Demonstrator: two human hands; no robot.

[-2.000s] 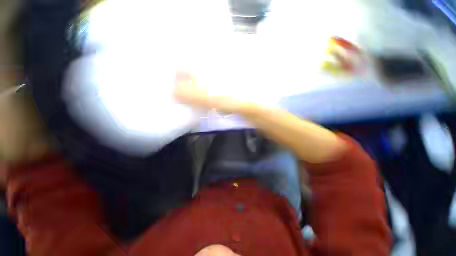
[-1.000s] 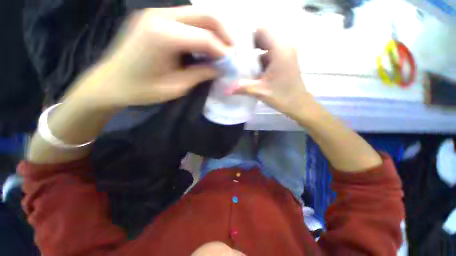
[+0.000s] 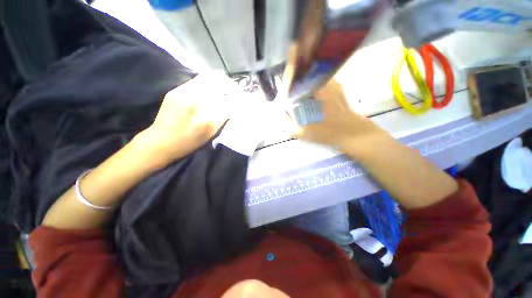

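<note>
A white fabric panel (image 3: 239, 132) joined to a black garment (image 3: 198, 192) lies under the machine head (image 3: 233, 35), near the needle area. The black garment drapes over the table's left side and my lap. My left hand (image 3: 189, 116) is on the white panel, left of the needle, its fingertips washed out by glare. My right hand (image 3: 335, 116) is right of the needle, behind a grey ribbed cap (image 3: 308, 111). Its fingertips are partly hidden by the cap and machine parts, so its grip is unclear.
Scissors with yellow and red handle loops (image 3: 429, 81) lie right of my right hand. A dark phone-like rectangle (image 3: 499, 90) lies further right. Ruler marks (image 3: 309, 183) run along the front table edge. A blue lattice basket (image 3: 384, 220) and white pieces (image 3: 372, 245) are below.
Both hands have moved from holding the white piece up in front of me to the needle area. The view has shifted, and the machine head now fills the top.
</note>
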